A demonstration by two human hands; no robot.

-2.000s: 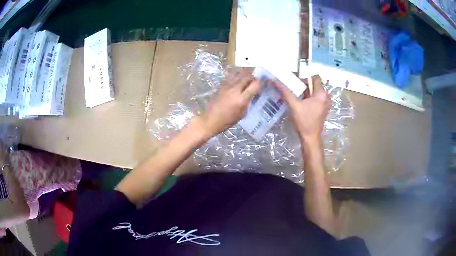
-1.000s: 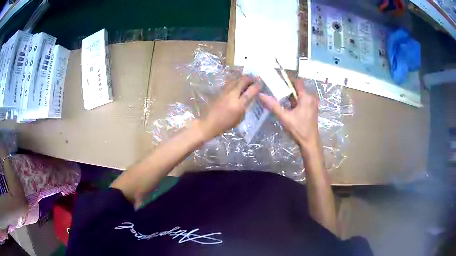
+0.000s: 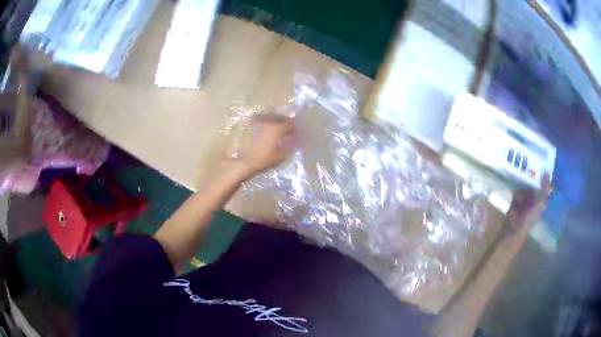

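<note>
A white unit box with small dark print and a barcode-like block is held out at the right, over the greyish-blue printed panel. My right hand grips its lower right end; the fingers are blurred. My left hand is apart from the box, over the cardboard at the left edge of the film; it is blurred, and its finger positions are unclear. Shiny clear plastic film lies crumpled between my hands.
A single white box and a blurred row of white boxes lie at the upper left. A white board is at the far edge. A blue lump is at the right. A red stool and a person's patterned clothing are at the left.
The view has tilted and blurred. My hands have moved apart: the right carries the box to the right, while the left has let go of it. The pale slim tool is no longer visible.
</note>
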